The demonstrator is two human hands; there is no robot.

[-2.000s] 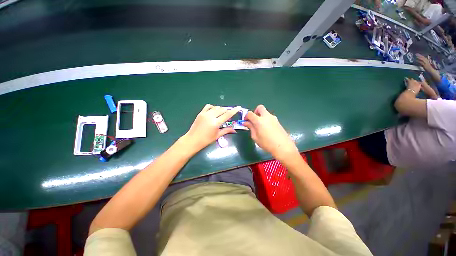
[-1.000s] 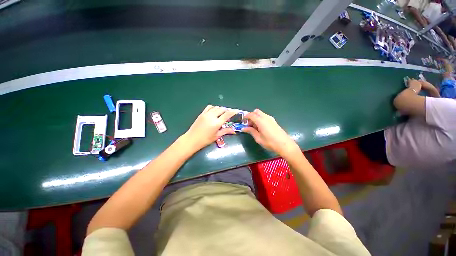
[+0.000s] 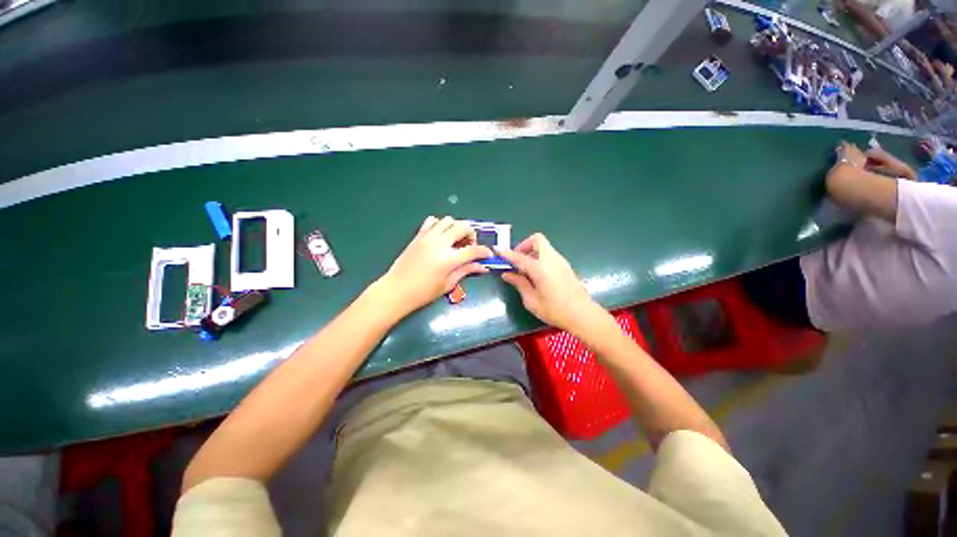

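Note:
A white frame (image 3: 504, 233) with a window lies at the bench's middle, with a blue cell (image 3: 497, 260) along its near edge. My left hand (image 3: 432, 258) grips the frame's left side and covers part of it. My right hand (image 3: 546, 281) has its fingertips on the blue cell and the frame's near right corner. A small orange-red piece (image 3: 456, 295) shows below my left hand; whether it is joined to the frame is hidden.
At left on the green bench (image 3: 357, 199) lie a white housing (image 3: 283, 252), another frame (image 3: 157, 288) with a green board, a blue cylinder (image 3: 218, 219) and a reddish-pale module (image 3: 322, 255). A rail (image 3: 420, 134) and slanted post (image 3: 630, 65) stand behind. Another person (image 3: 871, 194) works at right.
My fingertips have shifted on the frame and blue cell, and more of the frame's window shows. The piece below my left hand now shows orange-red. The view has shifted slightly.

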